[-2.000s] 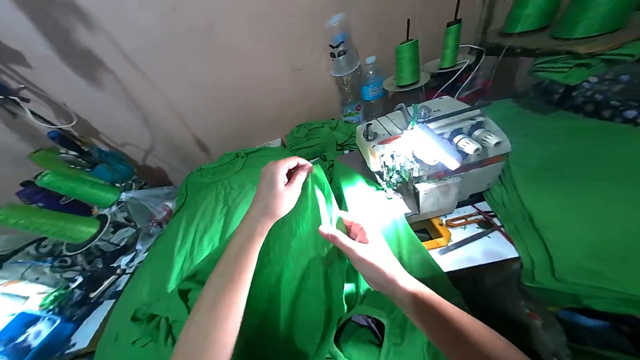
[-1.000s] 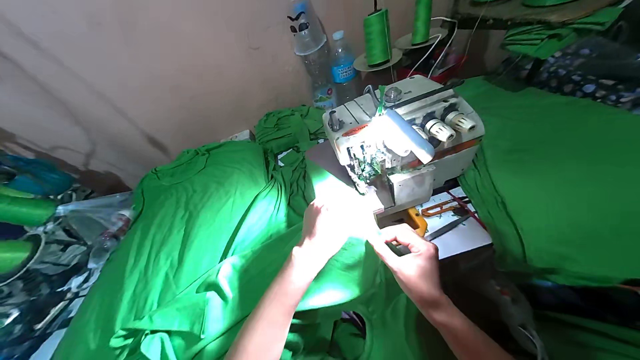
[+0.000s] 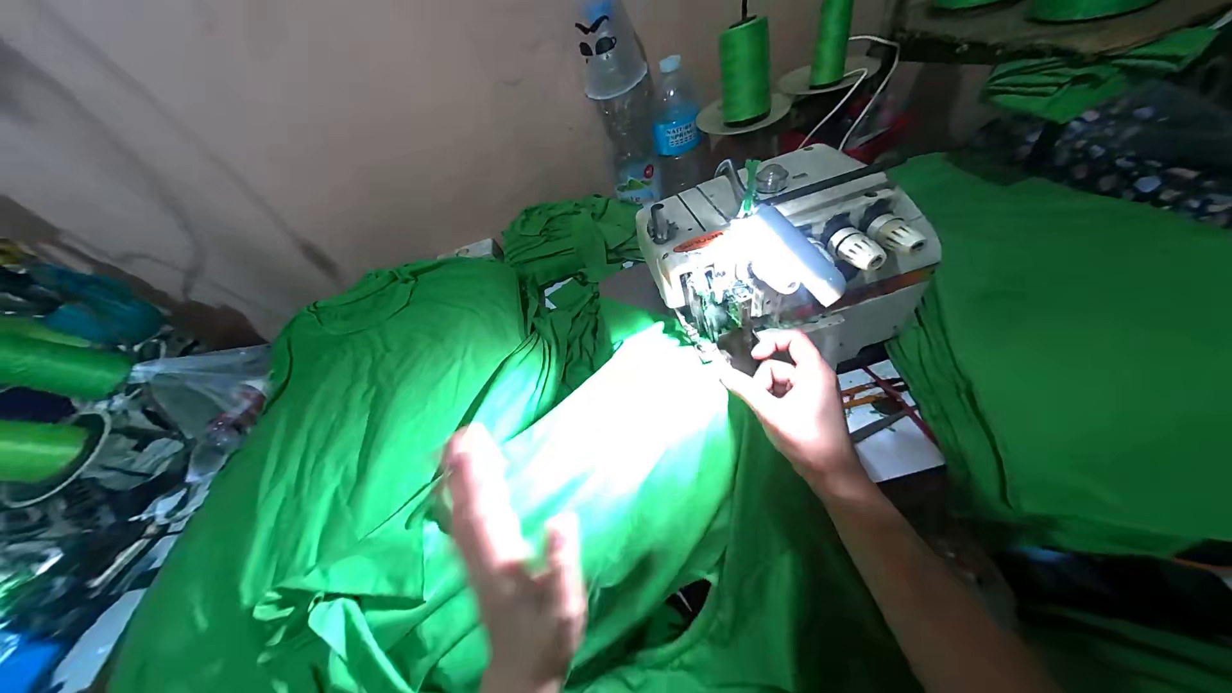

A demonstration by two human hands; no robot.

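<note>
A green fabric garment (image 3: 616, 462) lies under the bright lamp, its edge at the needle area of a white overlock sewing machine (image 3: 799, 231). My right hand (image 3: 794, 395) is at the front of the machine, thumb and fingertips pinched on the fabric edge beside the presser foot. Glare hides the exact contact. My left hand (image 3: 515, 558), blurred, is raised over the garment with its fingers apart and holds nothing. More green shirts (image 3: 385, 356) are piled to the left of the machine.
Green thread cones (image 3: 746, 72) and plastic bottles (image 3: 677, 125) stand behind the machine. Green fabric panels (image 3: 1088, 356) are stacked at the right. Tools lie on a white surface (image 3: 895, 448) below the machine. More thread cones (image 3: 58, 366) and plastic bags are at the far left.
My left hand has let go of the fabric and moved back from the machine. My right hand has come up to the presser foot area. The fabric now reaches the machine.
</note>
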